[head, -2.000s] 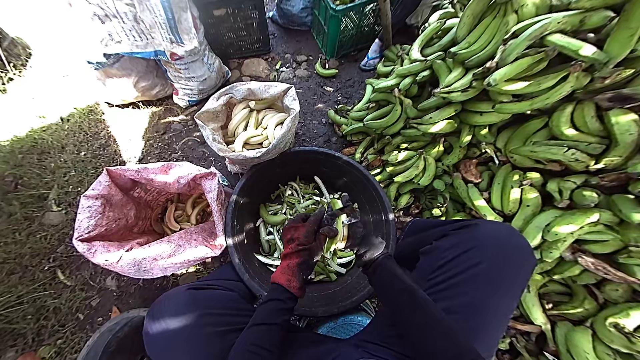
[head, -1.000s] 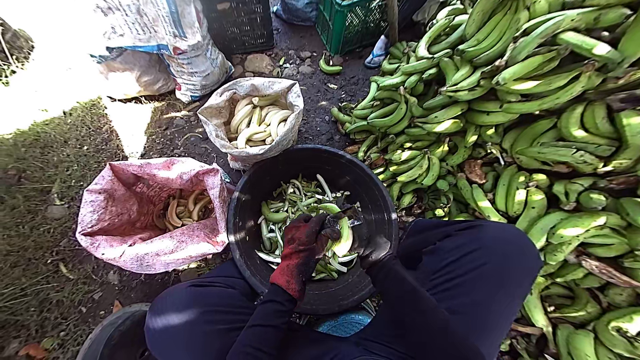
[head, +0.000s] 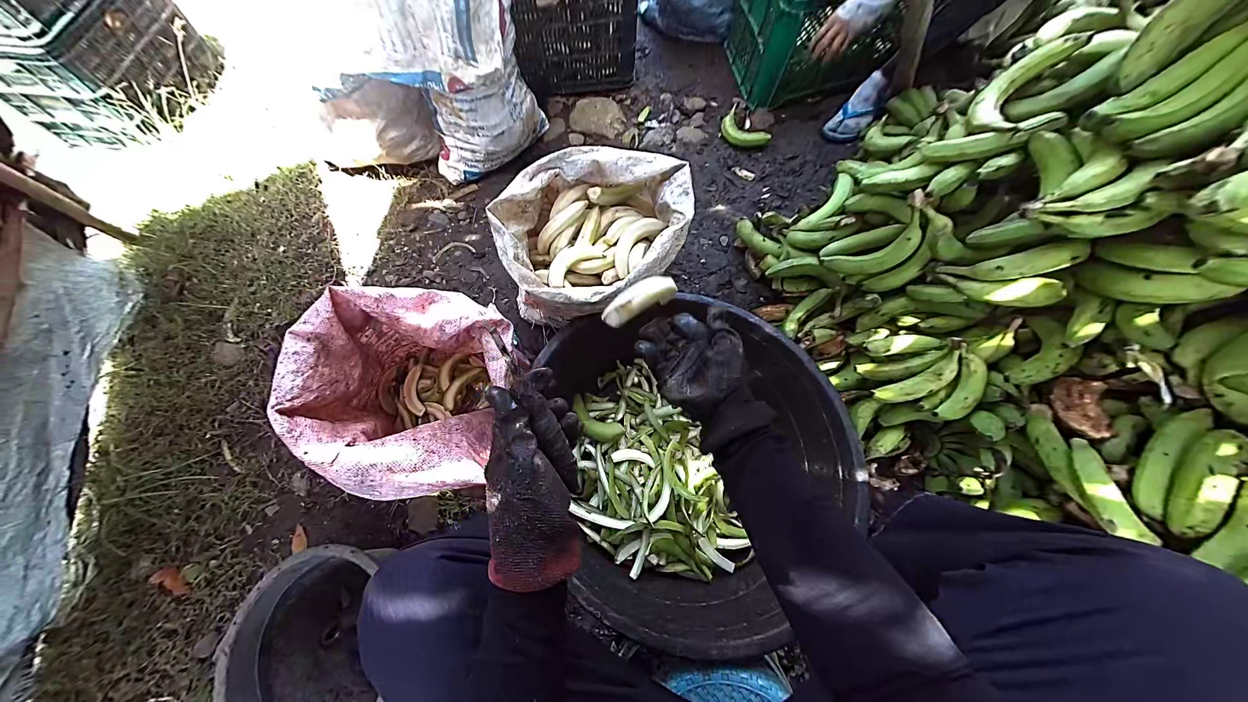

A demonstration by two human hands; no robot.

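My left hand (head: 531,468), in a black glove with a red cuff, is over the left rim of a black plastic basin (head: 814,409). It grips a thin, blade-like tool (head: 503,357) beside the pink sack (head: 341,390), which holds browned peeled pieces. A peeled green banana or plantain (head: 639,300) appears in the air, just off the fingertips of my right hand (head: 694,363). That black-gloved hand is open above the basin. Green peel strips (head: 663,478) lie in the basin. Behind it, a white woven sack (head: 522,210) holds pale peeled fruit (head: 595,234).
Green banana or plantain bunches (head: 1014,263) are heaped at the right. A black bucket (head: 244,624) stands at lower left. Full sacks (head: 478,97), a black crate (head: 573,44) and a green crate (head: 760,58) stand behind. Another person's hand (head: 832,35) is by the green crate.
Both hands were together over the peels; my left hand has moved left towards the pink sack, my right hand forward towards the white one. The peeled fruit has left my hands.
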